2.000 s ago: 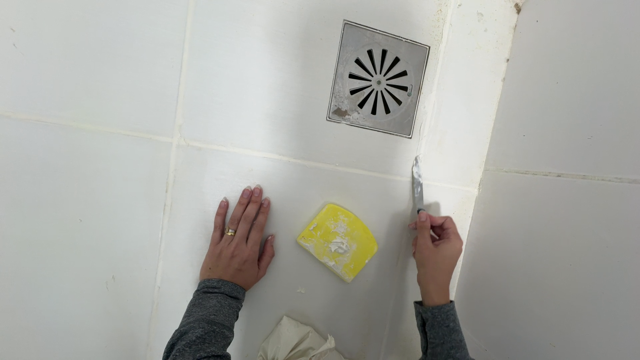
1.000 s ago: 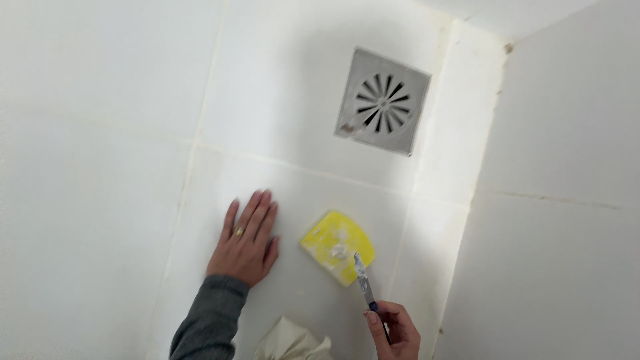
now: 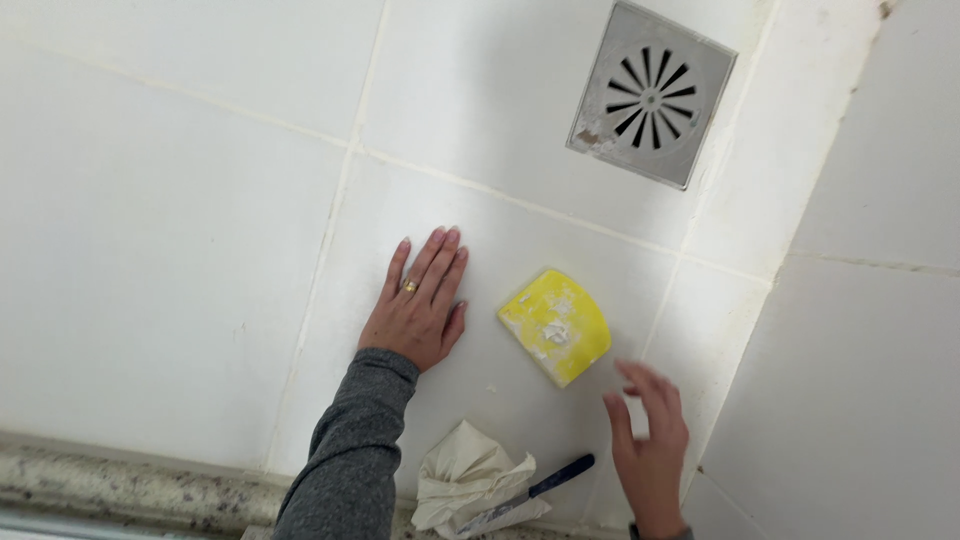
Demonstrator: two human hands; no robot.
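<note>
My left hand (image 3: 420, 300) lies flat on the white tiled floor, fingers apart, a ring on one finger. To its right a yellow plastic spreader (image 3: 559, 326) rests on the tile, smeared with white paste and bearing a small lump of it. Right of and below the spreader, my right hand (image 3: 651, 435) is raised with its fingers apart, slightly blurred and holding nothing. A knife (image 3: 561, 475) with a dark blue handle lies between the hands near the bottom, its paste-smeared blade on a crumpled off-white cloth or bag (image 3: 472, 476).
A square metal floor drain (image 3: 651, 97) with radial slots is set in the tiles at the upper right. Along the right runs a light wall (image 3: 870, 375). A speckled stone sill (image 3: 135, 484) borders the floor at the lower left.
My right hand has let go of the knife, which was over the spreader a second ago and now lies on the crumpled material. My left hand stays flat on the floor.
</note>
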